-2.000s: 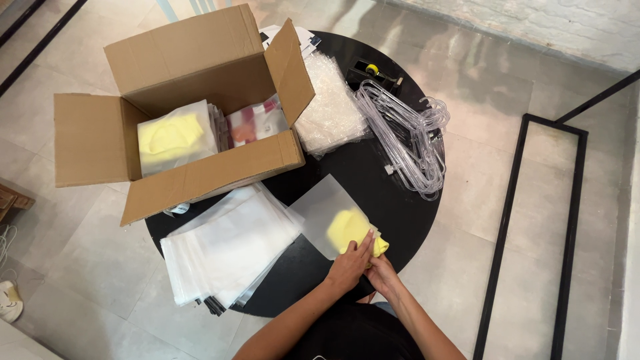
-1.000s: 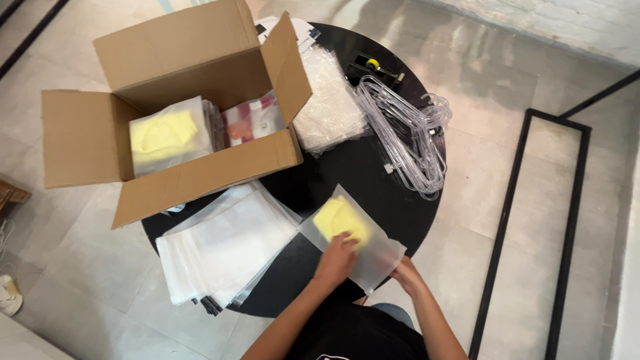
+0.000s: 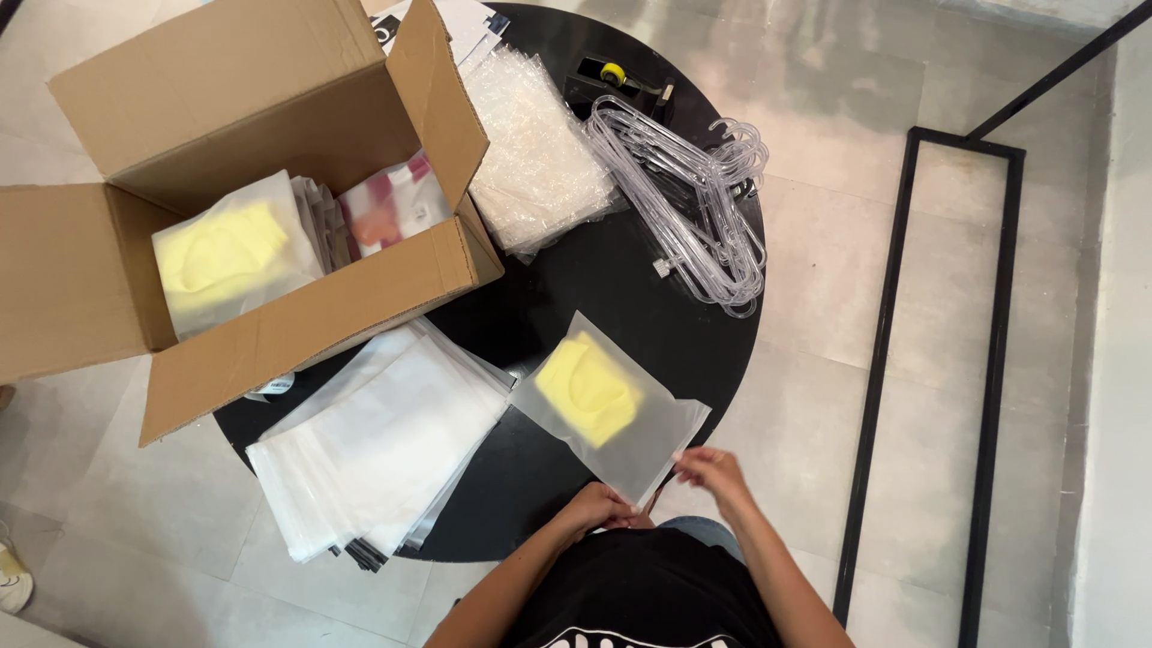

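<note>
A frosted plastic bag point(image 3: 621, 450) lies at the near edge of the round black table, its open end toward me. Inside it, near the far end, is a folded yellow cloth item point(image 3: 589, 389). My left hand point(image 3: 603, 508) pinches the near left corner of the bag's opening. At the right corner of the same edge, my right hand point(image 3: 711, 470) has thumb and forefinger on the plastic. To the left lies a fanned stack of frosted bags point(image 3: 387, 441).
An open cardboard box point(image 3: 315, 315) holds bagged items, one yellow. Beyond are bubble wrap sheets point(image 3: 531, 162), clear plastic hangers point(image 3: 684, 198) and a tape dispenser point(image 3: 621, 85) with yellow tape. A black metal frame point(image 3: 882, 360) stands on the floor at right.
The yellow item, held at the bag's mouth two seconds ago, is now deep inside the bag. My left hand has come out from over the yellow item to the bag's near corner.
</note>
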